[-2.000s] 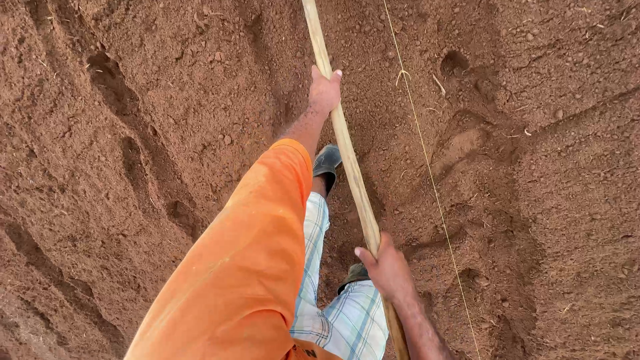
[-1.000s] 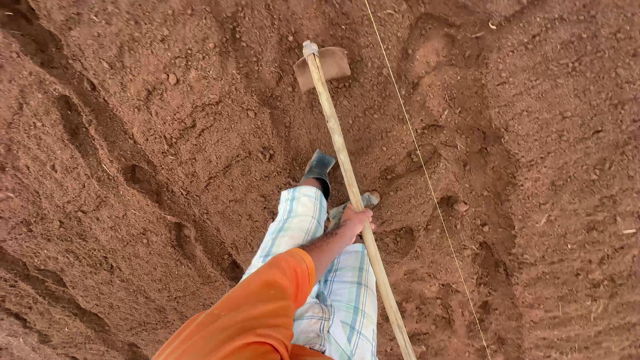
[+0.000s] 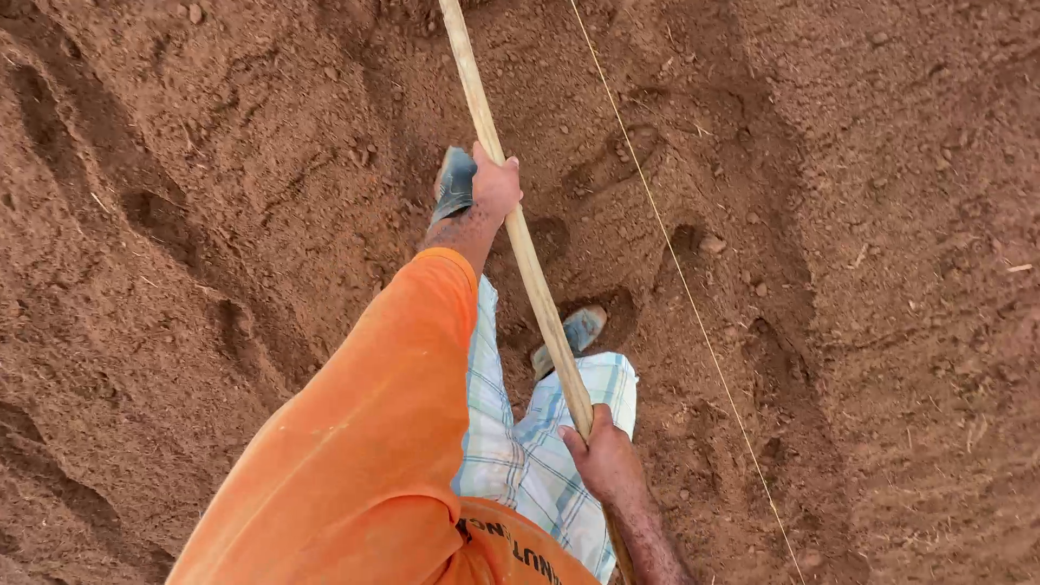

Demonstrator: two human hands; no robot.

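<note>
A long wooden hoe handle (image 3: 532, 276) slants from the top edge down to the lower middle. My left hand (image 3: 496, 185) is closed around its upper part, just right of one shoe. Lower down, my right hand (image 3: 608, 455) grips the handle near my checked shorts. The hoe's blade lies out of view past the top edge. To the right of the handle, a thin string (image 3: 691, 301) runs over the reddish-brown soil (image 3: 910, 268).
My dark shoes stand on the loose soil, one (image 3: 457, 183) by my left hand, the other (image 3: 583, 327) right of the handle. Furrows (image 3: 162, 219) cross the left side. Hollows and small clods (image 3: 712, 244) lie near the string.
My right hand, out of view a second ago, now shows on the lower handle. The hoe blade, in sight a second ago, has passed out of view at the top.
</note>
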